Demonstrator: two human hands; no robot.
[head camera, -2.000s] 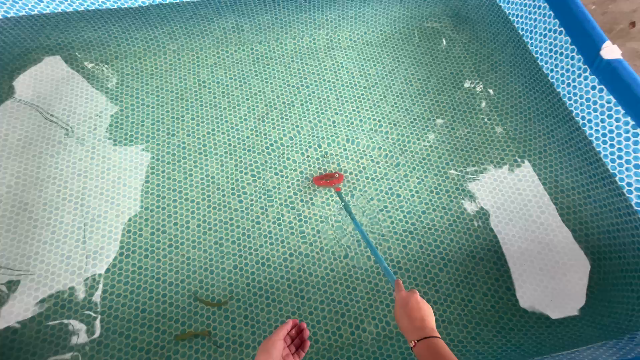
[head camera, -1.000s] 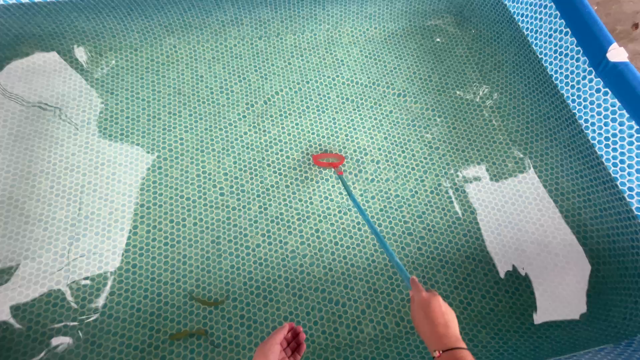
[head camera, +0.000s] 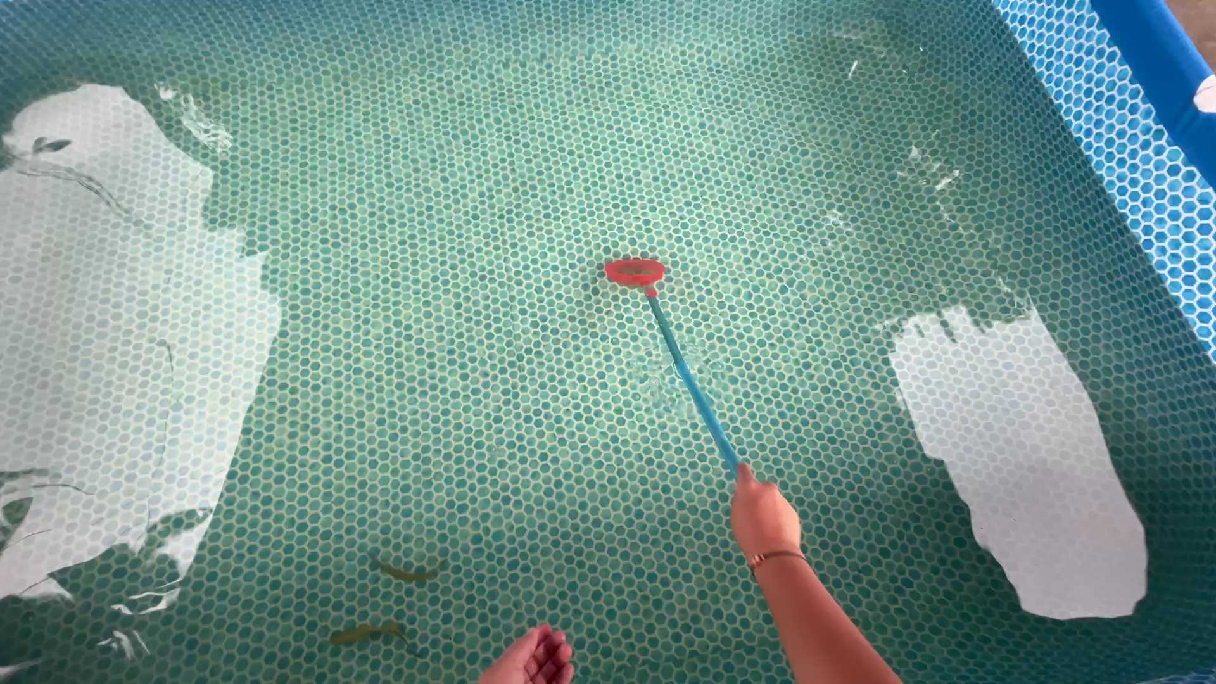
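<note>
My right hand (head camera: 765, 513), with a bracelet at the wrist, grips the near end of a blue pole (head camera: 698, 389). The pole runs up and to the left into the water, and at its far end is a red oval hoop (head camera: 635, 273), which looks like a small dip net. Whether anything lies within the hoop cannot be told. At the bottom edge, my left hand (head camera: 540, 655) shows with its fingers loosely curled and nothing in it. Two fish-like shapes, a thin one (head camera: 408, 572) and a paler one (head camera: 368, 633), are in the water left of my left hand.
The pool floor (head camera: 456, 313) has a honeycomb pattern under greenish water. A blue tube rim (head camera: 1154, 76) and patterned wall (head camera: 1121, 161) run along the upper right, with a whitish object (head camera: 1206, 95) on the rim. Bright reflections cover the water at left and right.
From two seconds ago to one second ago, the red hoop moved farther out and my right hand shifted right. Ripples now show around the middle of the pole. My left hand stays low and free.
</note>
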